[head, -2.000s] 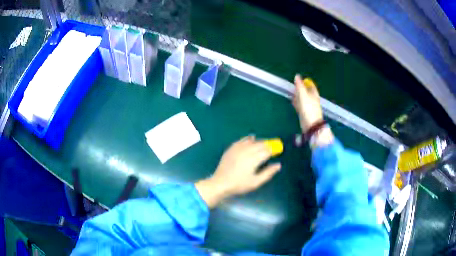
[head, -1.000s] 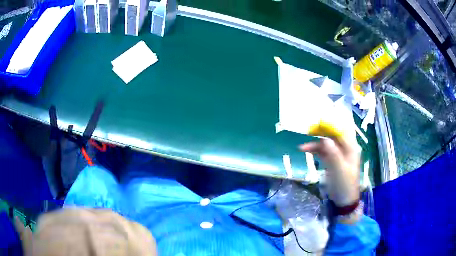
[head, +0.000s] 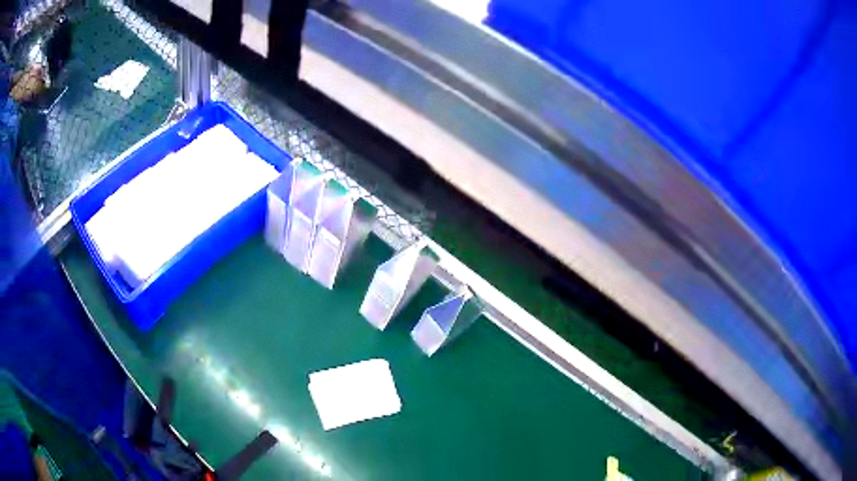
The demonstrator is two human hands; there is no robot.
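Observation:
Neither of my hands is in the picture. A white card or wipe stack [head: 355, 393] lies flat on the green mat, nearest in front of me. Behind it, several upright mirror pieces [head: 315, 230] stand close together beside the blue tray. Another upright tapered piece [head: 390, 287] stands apart to their right, and a smaller one [head: 440, 322] stands further right. The long blue tray [head: 155, 305] is at the left, filled with white sheets [head: 188, 202].
A metal rail [head: 573, 371] runs along the bench's back edge. A large metal-edged structure [head: 564, 150] and a blue surface [head: 752, 85] fill the upper right. A white piece [head: 123, 79] lies beyond the tray. Part of another person's hand [head: 28, 85] shows at the far left.
The view has swung left and up. My hands, the white backing sheet and most of the yellow can have left the picture. The card and upright pieces appear unmoved on the bench.

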